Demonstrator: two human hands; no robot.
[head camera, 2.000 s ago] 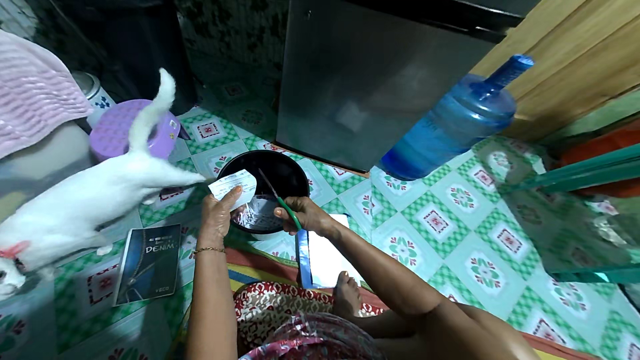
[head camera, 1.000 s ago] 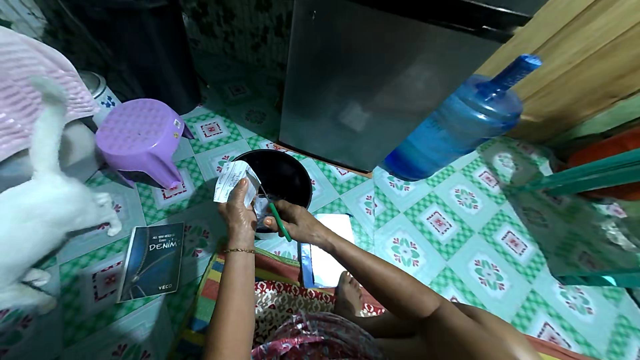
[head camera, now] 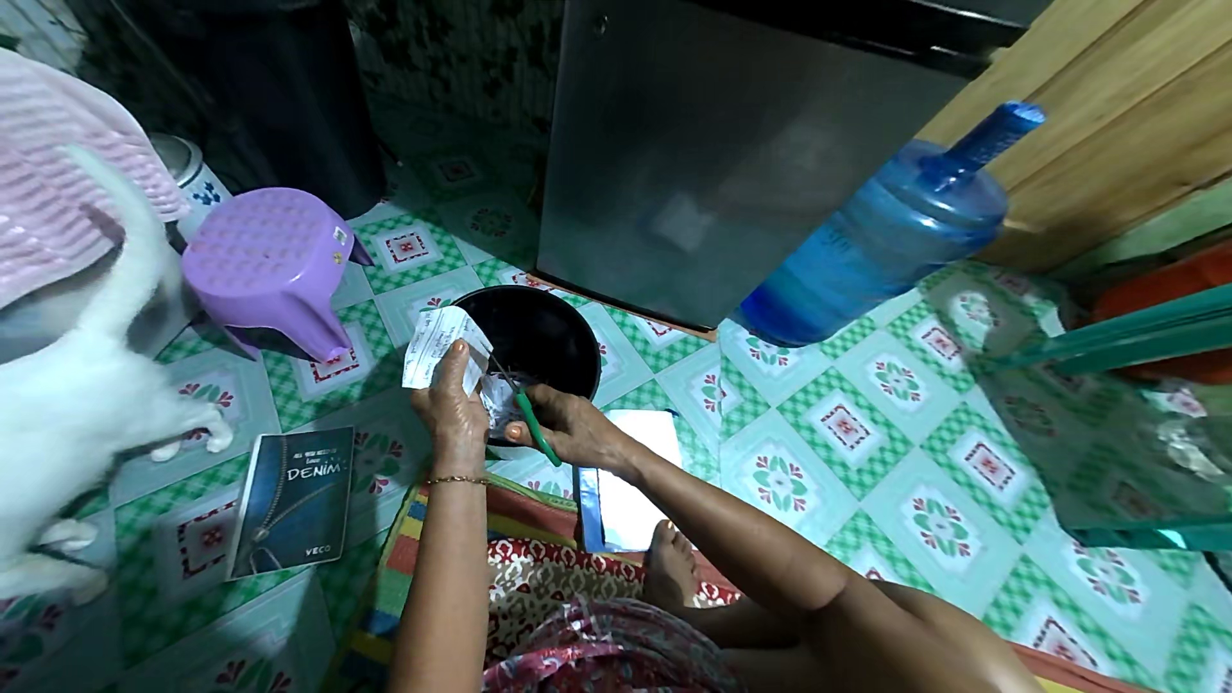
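My left hand (head camera: 452,399) grips a piece of white paper (head camera: 438,348) that bears writing, over the near left rim of a round black basin (head camera: 544,327). Close at its right, my right hand (head camera: 568,423) holds scissors (head camera: 537,428) by their green handles; the blades point up and left towards the paper. Whether the blades are apart, I cannot tell. Below the blades, crumpled pale scraps (head camera: 500,397) show at the basin's near side, partly hidden by my hands.
A blue-covered notebook (head camera: 298,500) lies at left, beside a white cat (head camera: 87,404). Behind them stands a purple plastic stool (head camera: 274,260). White paper (head camera: 640,481) lies by my foot. A refrigerator (head camera: 712,154) and blue water jug (head camera: 866,241) stand beyond; a green-framed item (head camera: 1155,332) is at right.
The cat has moved left, uncovering the purple stool. The paper in my left hand is tilted differently and the scissors have turned, both still held over the basin's near side.
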